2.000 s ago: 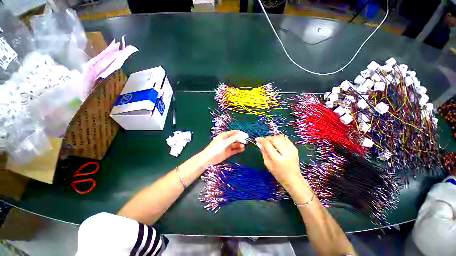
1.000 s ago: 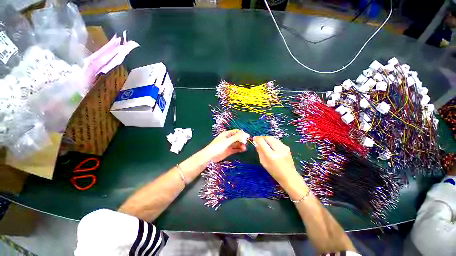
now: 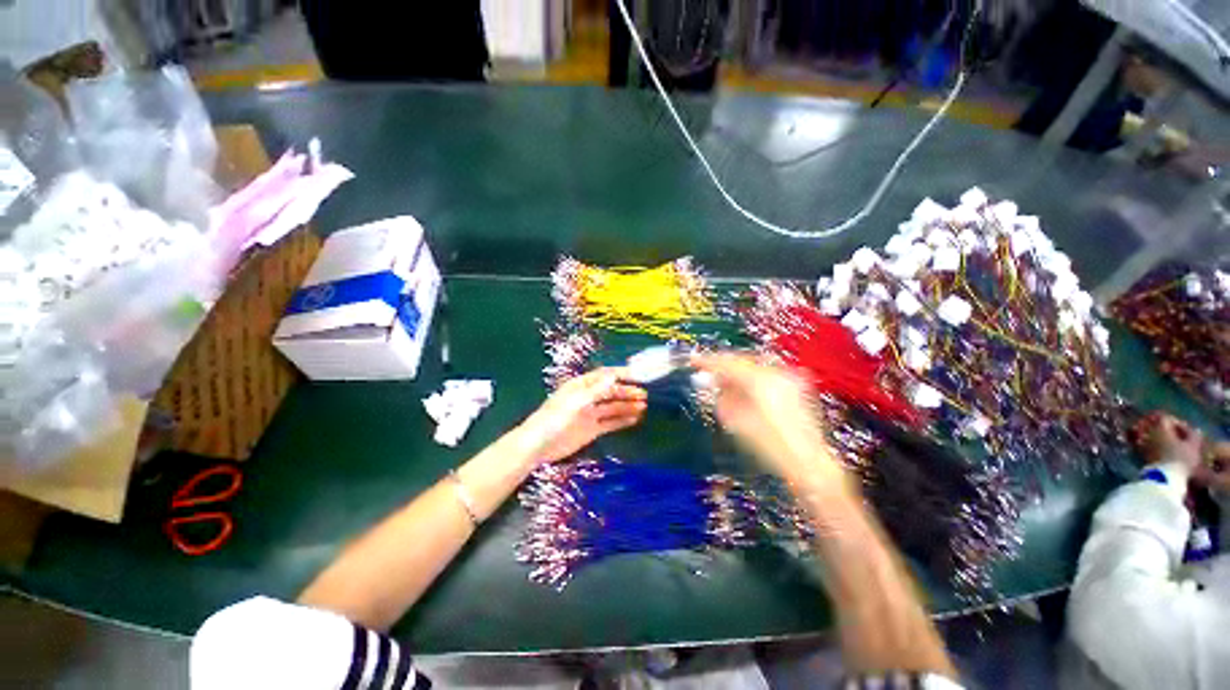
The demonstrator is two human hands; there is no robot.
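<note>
My left hand (image 3: 588,409) holds a white connector housing (image 3: 653,363) at its fingertips, over the teal-green wires (image 3: 623,353). My right hand (image 3: 750,399) is blurred, just right of the housing; whether its fingers hold a wire cannot be told. Yellow wires (image 3: 631,294) lie beyond the hands and blue wires (image 3: 627,516) lie nearer the table edge. Red wires (image 3: 843,360) and black wires (image 3: 920,492) lie to the right, the black ones partly behind my right arm. A small heap of loose housings (image 3: 457,409) lies to the left.
A tangled pile of wired connectors (image 3: 991,317) is at right. A white box with a blue band (image 3: 362,299), an open carton (image 3: 236,364) with plastic bags (image 3: 95,297), and red-handled scissors (image 3: 205,510) are at left. A white cable (image 3: 796,233) loops at the back. Another person's hand (image 3: 1171,442) is at far right.
The view has tilted up and shifted, so the bench appears lower and further left. My right hand has become blurred. The other person's hands have come into view at far right.
</note>
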